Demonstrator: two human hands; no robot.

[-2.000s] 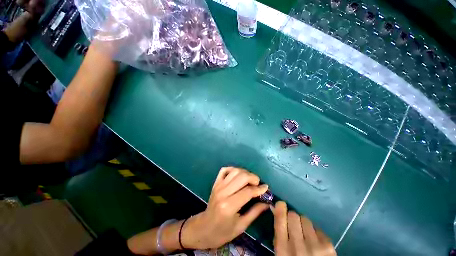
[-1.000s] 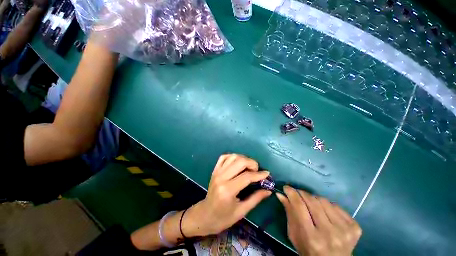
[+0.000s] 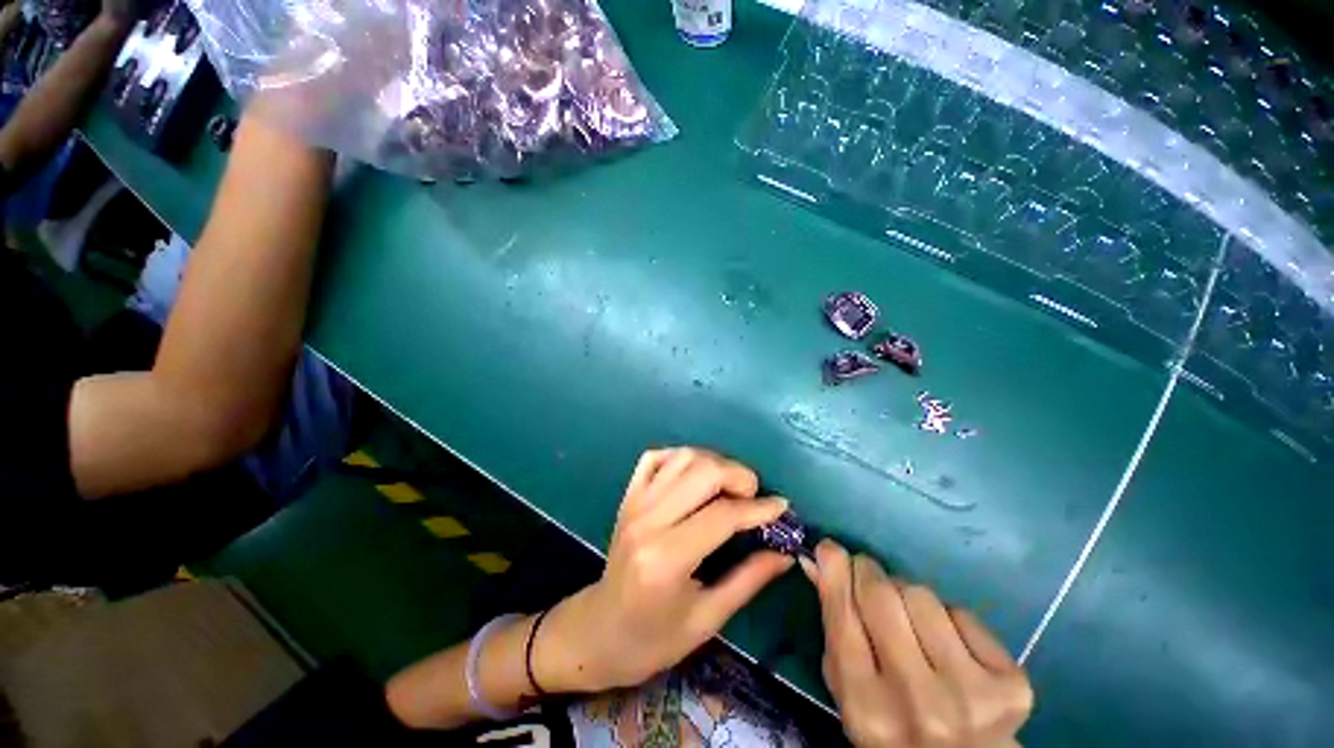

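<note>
My bare left hand (image 3: 676, 585) holds a small dark, shiny housing (image 3: 784, 535) between thumb and fingertips, above the bench's front edge. My bare right hand (image 3: 922, 658) is pinched at the housing's right side on a thin dark tool, perhaps tweezers, mostly hidden by the fingers. Further forward on the green bench lie three loose dark housings, one of them rounder (image 3: 850, 313). Just right of them is a small pile of tiny silver-white pins (image 3: 933, 415).
A clear blister tray (image 3: 1010, 219) lies at the back right. A clear bag of pinkish-brown parts (image 3: 512, 88) stands at the back left, with a neighbour's arm (image 3: 242, 292) reaching into or behind it. A whitish bottle (image 3: 704, 18) is cut by the top edge.
My right hand moved away to the right, then came back close to the housing. My left hand keeps its hold. The view has shifted, so the bench items sit slightly higher.
</note>
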